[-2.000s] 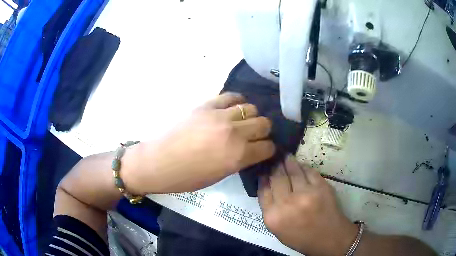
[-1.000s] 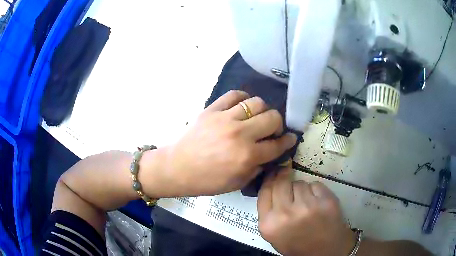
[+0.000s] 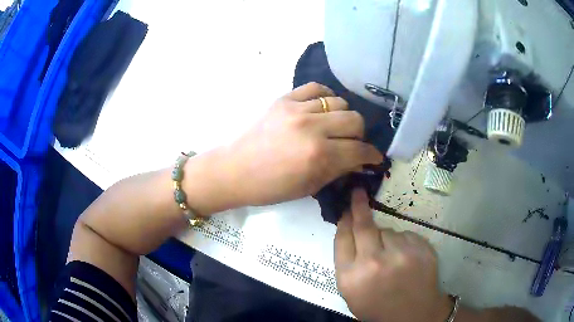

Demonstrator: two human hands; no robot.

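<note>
A black fabric piece (image 3: pixel 309 65) lies under the white head of the sewing machine (image 3: pixel 371 44), its rounded end sticking out at the upper left. My left hand (image 3: pixel 296 148), with a ring and bead bracelet, presses flat on it, fingertips beside the machine's needle area. My right hand (image 3: pixel 384 264) pinches the fabric's near edge between its fingers, close to my left fingertips. The needle and presser foot are hidden behind the white head cover and my fingers.
Loose black pieces (image 3: pixel 97 78) lie at the table's left, beside a blue bin (image 3: pixel 25 119). A screwdriver (image 3: pixel 549 258) lies at the right. Ribbed tension knobs (image 3: pixel 505 126) stand on the machine. A printed ruler (image 3: pixel 296 267) runs along the front edge; clear plastic (image 3: pixel 162 295) shows below.
My left hand has moved a little up and right with the fabric, and more of its rounded end shows. My right fingers have closed in on the near edge. The view has shifted slightly.
</note>
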